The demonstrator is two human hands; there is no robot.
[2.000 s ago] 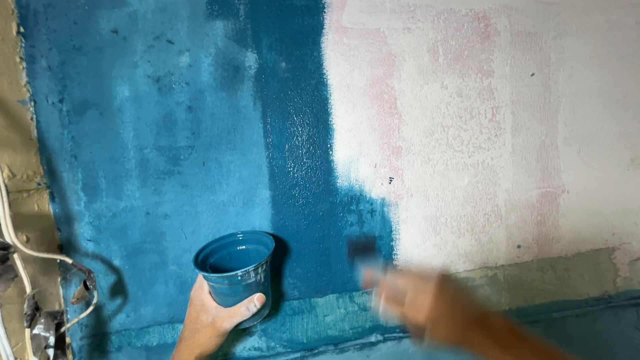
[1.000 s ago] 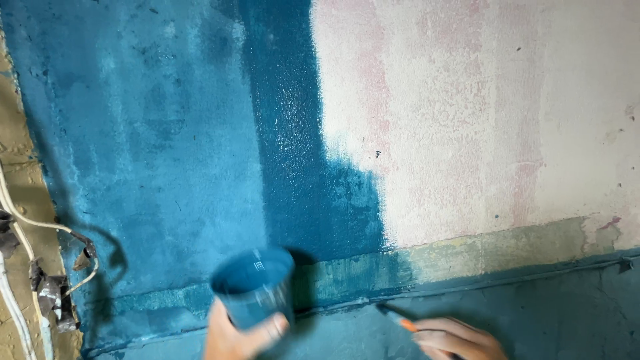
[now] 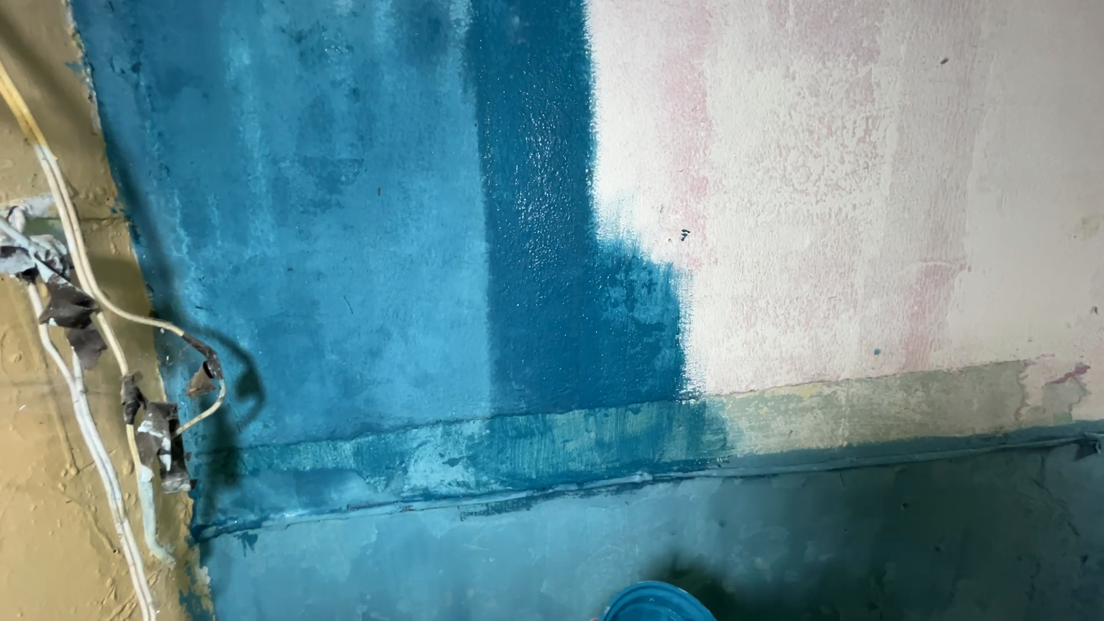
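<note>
Only the top rim of the plastic cup of blue paint [image 3: 657, 595] shows at the bottom edge of the head view. A tiny bit of skin may show at the rim's left side, but my left hand is otherwise below the frame. Neither my right hand nor the paintbrush is visible. Wet dark blue paint [image 3: 543, 216] runs down the wall in a glossy band and steps out to the right near its foot. Beside it lie lighter blue paint [image 3: 371, 259] on the left and bare whitish-pink wall [image 3: 793, 216] on the right.
White electrical cables [image 3: 90, 431] with dark, ragged tape hang along the tan wall section [image 3: 52, 517] at left, one loop reaching over the blue. A greenish strip [image 3: 871, 405] and a thin cable-like ridge [image 3: 776, 470] cross the lower wall above a duller blue surface [image 3: 431, 561].
The cup has moved down to the bottom edge. My right hand with the brush has left the view. Blue now covers more of the greenish strip beneath the dark band than two seconds ago.
</note>
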